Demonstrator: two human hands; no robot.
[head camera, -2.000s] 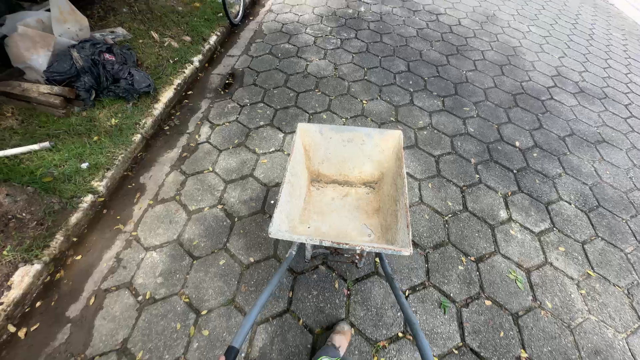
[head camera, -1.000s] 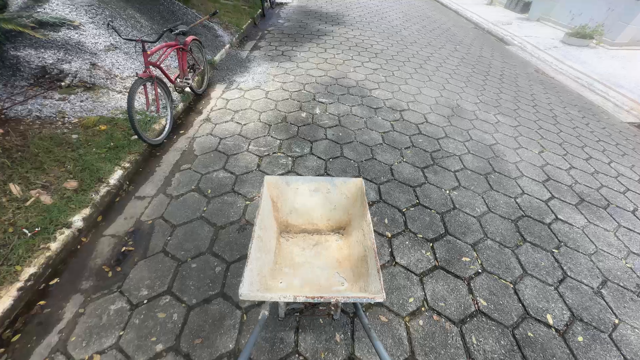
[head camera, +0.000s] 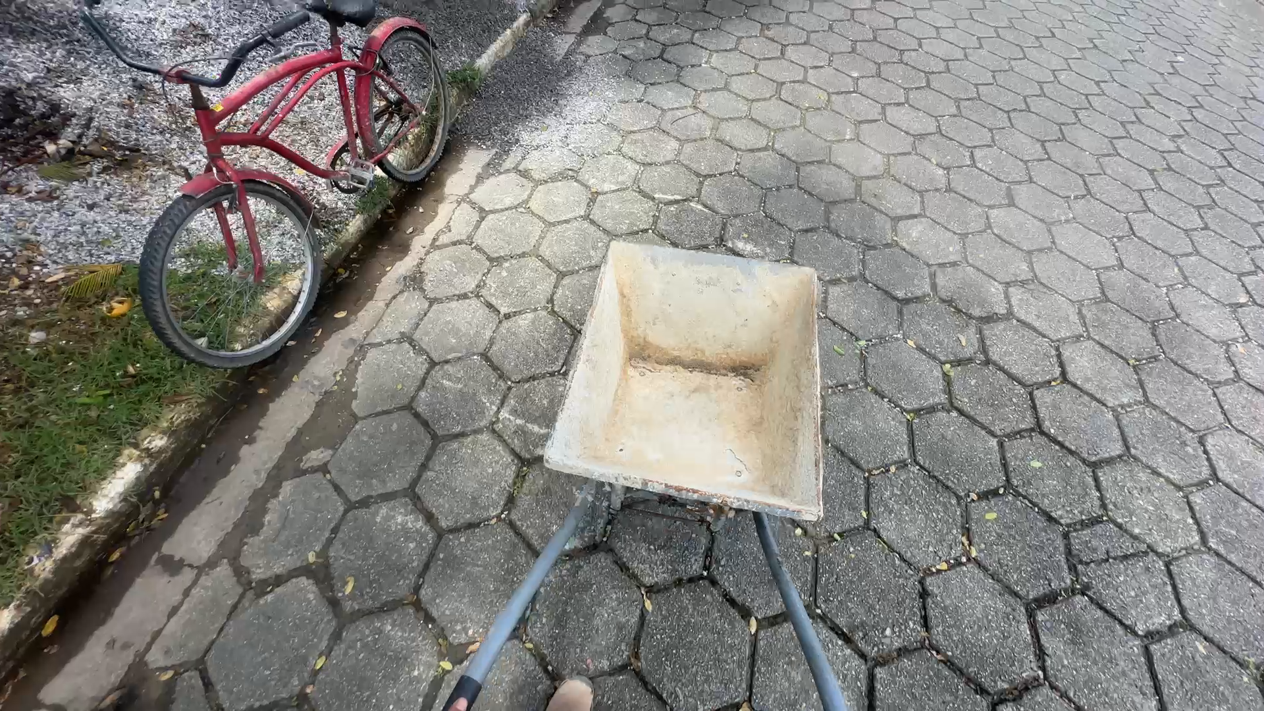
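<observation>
Ahead of me is a wheelbarrow with an empty, cement-stained tray (head camera: 691, 395) and two grey-blue metal handles. At the bottom edge, a small part of my left hand (head camera: 457, 704) shows at the black grip (head camera: 466, 688) of the left handle (head camera: 528, 592); most of the hand is out of frame, so its hold cannot be judged. The right handle (head camera: 800, 622) runs out of the bottom of the view, and my right hand is not visible. The tip of a shoe (head camera: 571, 694) shows between the handles.
A red bicycle (head camera: 286, 123) stands at the left by the kerb (head camera: 138, 479), its front wheel over the grass (head camera: 69, 405). White gravel (head camera: 59, 217) lies behind it. Hexagonal paving blocks (head camera: 987, 395) stretch ahead and to the right.
The wheelbarrow has moved forward along the paving. The bicycle, farther ahead one second ago, is now close at the left; the black plastic and wood seen earlier are out of view.
</observation>
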